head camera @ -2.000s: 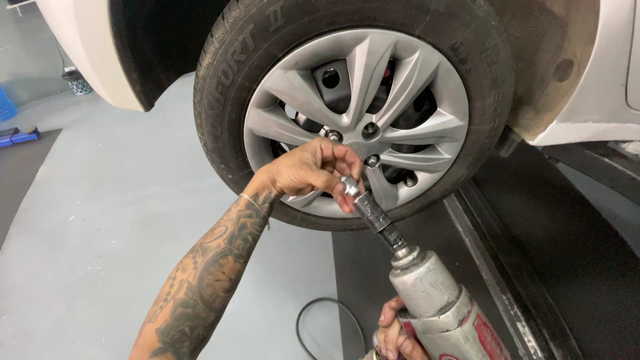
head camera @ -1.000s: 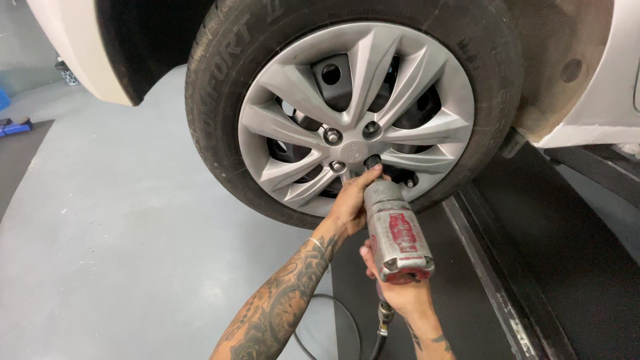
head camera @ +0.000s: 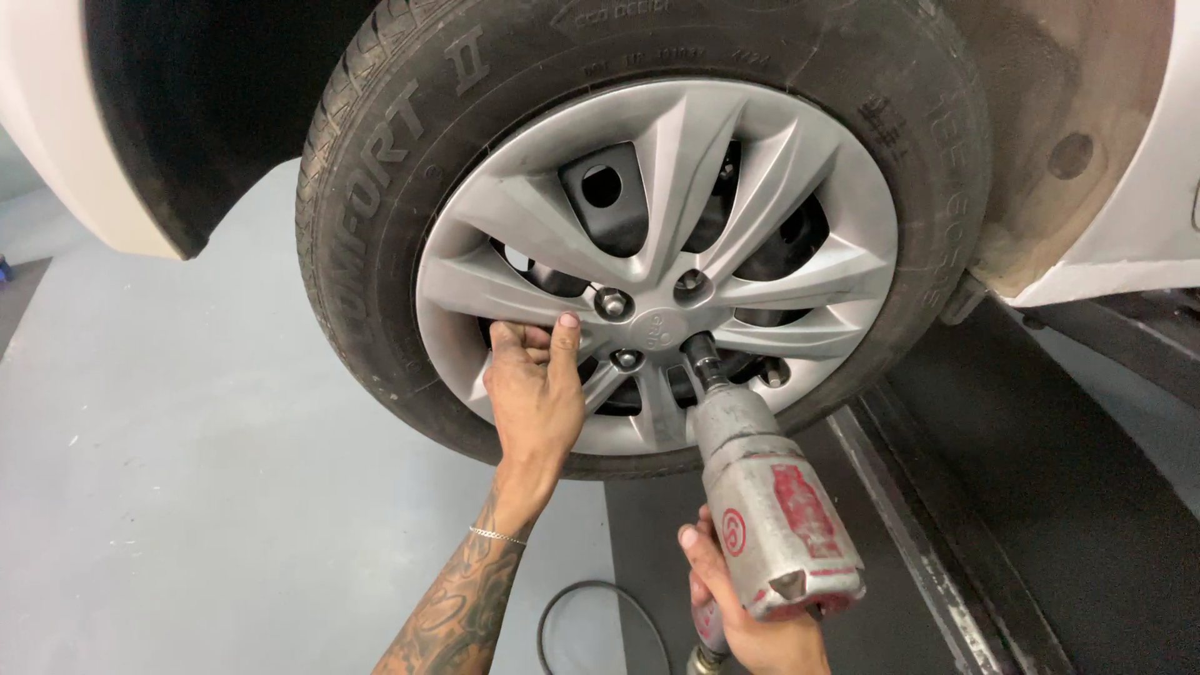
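My right hand (head camera: 750, 600) grips the handle of a silver and red pneumatic impact wrench (head camera: 773, 506). Its dark socket (head camera: 701, 354) sits in the lower right lug hole of a silver wheel cover (head camera: 694, 169). With thumb and fingers, my left hand (head camera: 539, 375) holds a spoke of the cover at its left side. One lug nut (head camera: 613, 304) shows in the upper left hole and another (head camera: 627, 359) in the lower left. The upper right hole (head camera: 692, 284) is dark inside. Around the cover is a black tire (head camera: 375, 216).
White bodywork (head camera: 56, 122) of the car frames the wheel at left and right. A black air hose (head camera: 600, 586) curls on the grey floor (head camera: 234, 450). Dark lift rails (head camera: 937, 525) run below and right of the wheel.
My left hand was at the socket; it has moved left onto the wheel cover. Two seconds ago the wrench was below the wheel, and its socket is now in a lug hole. The view is closer.
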